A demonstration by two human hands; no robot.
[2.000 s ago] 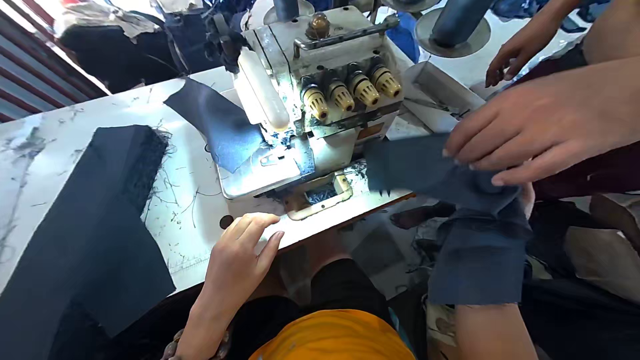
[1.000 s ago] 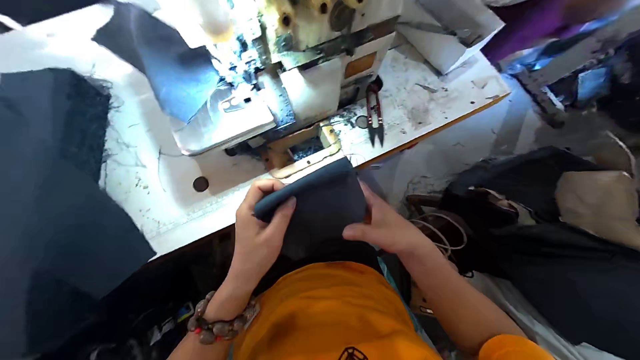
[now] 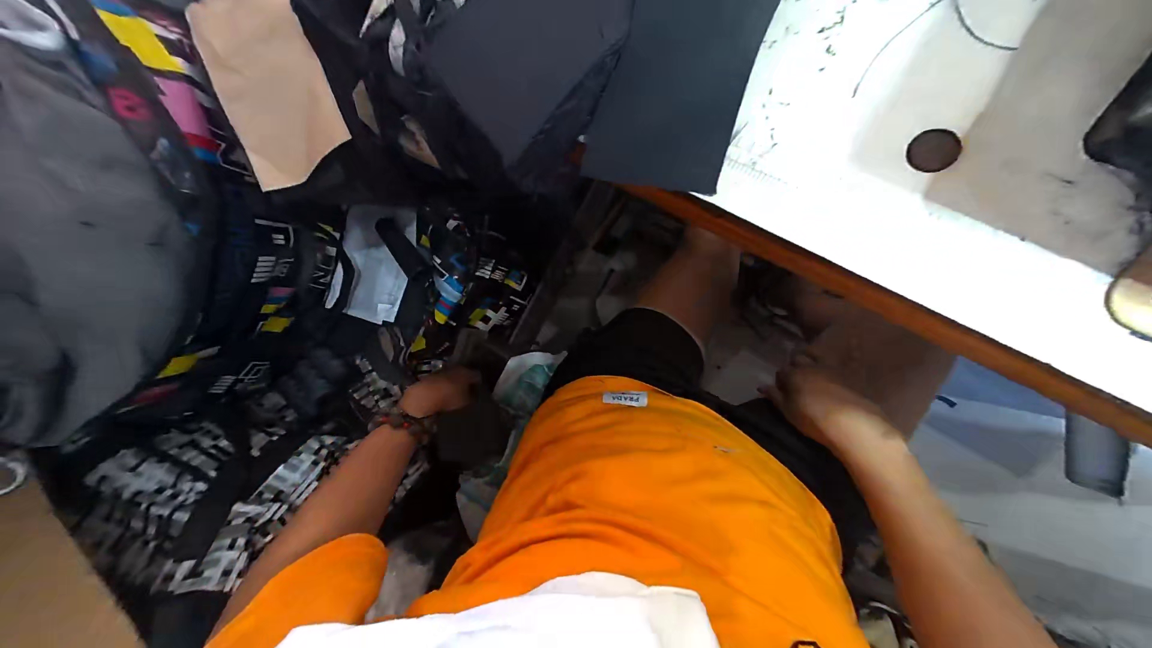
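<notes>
Down beside the seat, my left hand is by a dark piece of cloth, its fingers blurred and partly hidden, and I cannot tell if it grips the cloth. A bracelet circles that wrist. On the other side, my right hand rests by my knee, below the table edge, fingers curled; whether anything is inside them does not show. Dark fabric panels lie over the corner of the white sewing table.
Patterned fabric is heaped at the left, with a grey cloth bundle above it. A tan piece lies at the upper left. The table's orange-brown edge runs above my legs. A cardboard piece stands at the lower left.
The view has swung far to the left and down. My left hand has moved from the folded dark cloth at the table edge to beside the seat; my right hand has dropped below the table.
</notes>
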